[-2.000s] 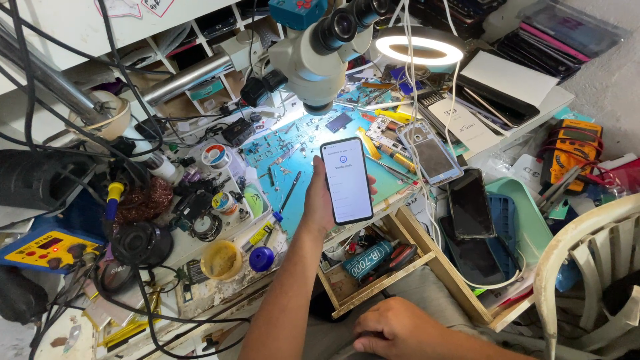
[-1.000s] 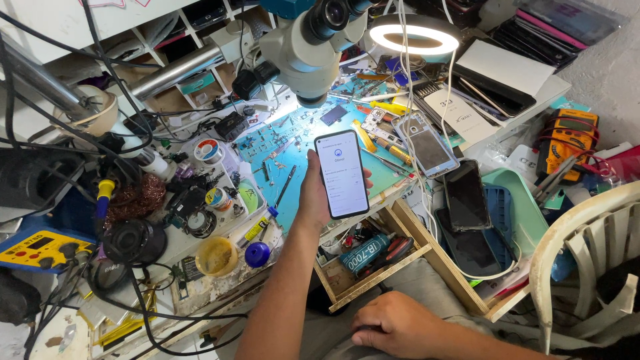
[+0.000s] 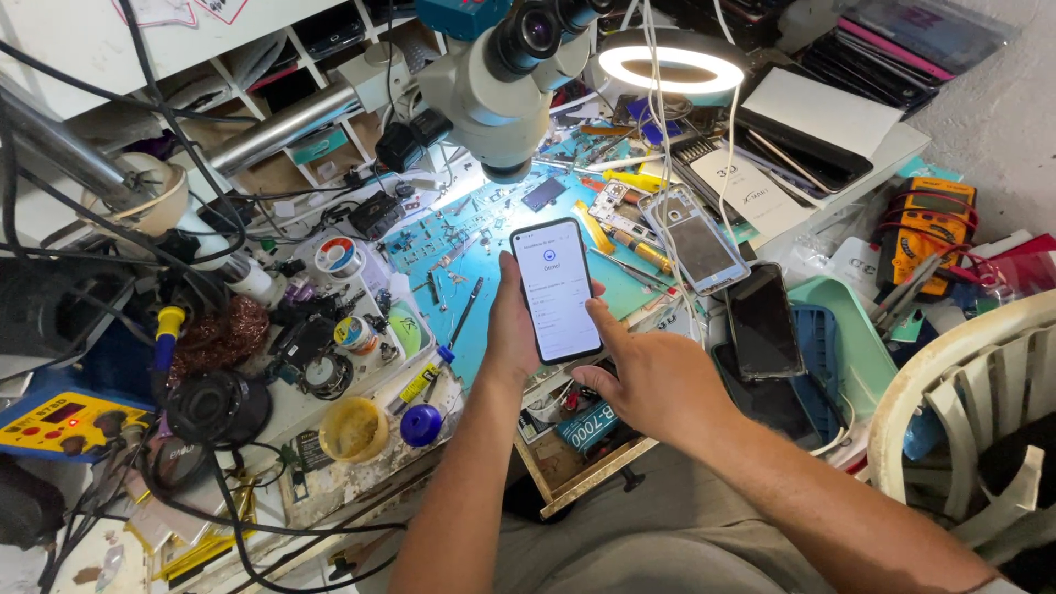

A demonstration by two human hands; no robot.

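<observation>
A smartphone (image 3: 558, 293) with its screen lit white stands nearly upright in my left hand (image 3: 511, 318), which grips it from the left and behind, fingertips showing past the right edge. My right hand (image 3: 648, 371) holds nothing; its index finger points at the phone's right edge, and whether it touches the glass cannot be told. Behind the phone lies a blue work mat (image 3: 487, 247) strewn with tiny parts, tweezers and a dark tool. Below my right hand, an open wooden drawer (image 3: 594, 483) holds a blue glue box (image 3: 587, 427).
A microscope (image 3: 495, 99) and a lit ring lamp (image 3: 672, 70) overhang the mat. Left are a yellow-blue soldering station (image 3: 70, 421), cables and a yellowish cup (image 3: 353, 429). Right are a dark phone (image 3: 763, 322), green tray (image 3: 858, 355), orange multimeter (image 3: 928, 231) and white plastic chair (image 3: 899, 396).
My right hand has risen from my lap to the phone, with its index finger extended. My left hand still holds the phone.
</observation>
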